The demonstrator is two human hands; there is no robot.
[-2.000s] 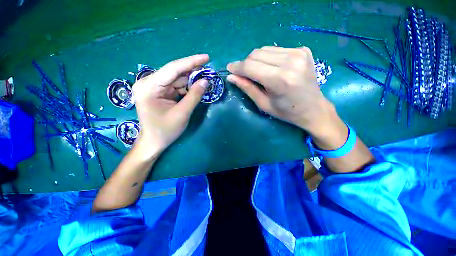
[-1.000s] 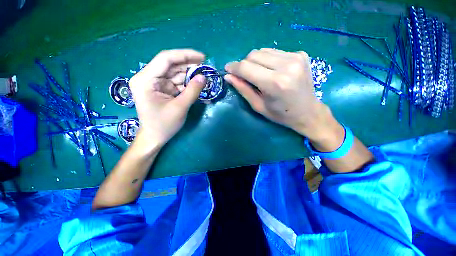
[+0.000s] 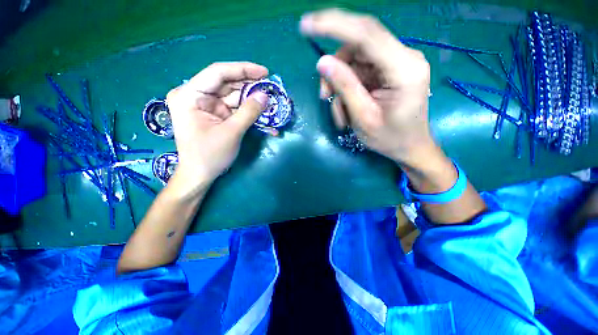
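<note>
My left hand [image 3: 210, 121] holds a round silver-and-dark housing [image 3: 272, 106] between thumb and fingers, its ringed open face showing. My right hand [image 3: 377, 85] is blurred, raised to the right of the housing and apart from it. A slim dark tool, apparently the tweezers [image 3: 317, 46], shows between its index finger and thumb; most of it is hidden. Small bright parts [image 3: 352, 141] show below the right palm. Two more housings, one upper [image 3: 158, 118] and one lower [image 3: 165, 167], lie left of my left hand, partly covered by it.
Thin dark strips [image 3: 98, 154] lie crosswise at the left, beside a blue bin [image 3: 23, 170]. More thin strips [image 3: 482, 98] and thick ribbed rows [image 3: 560, 85] lie at the right on the green bench [image 3: 288, 190]. A blurred sleeve [image 3: 585, 242] shows at the right edge.
My right hand has moved up and away from the housing, and its fingers have spread. The heap of small parts beside it is now mostly hidden. My left hand still holds the housing.
</note>
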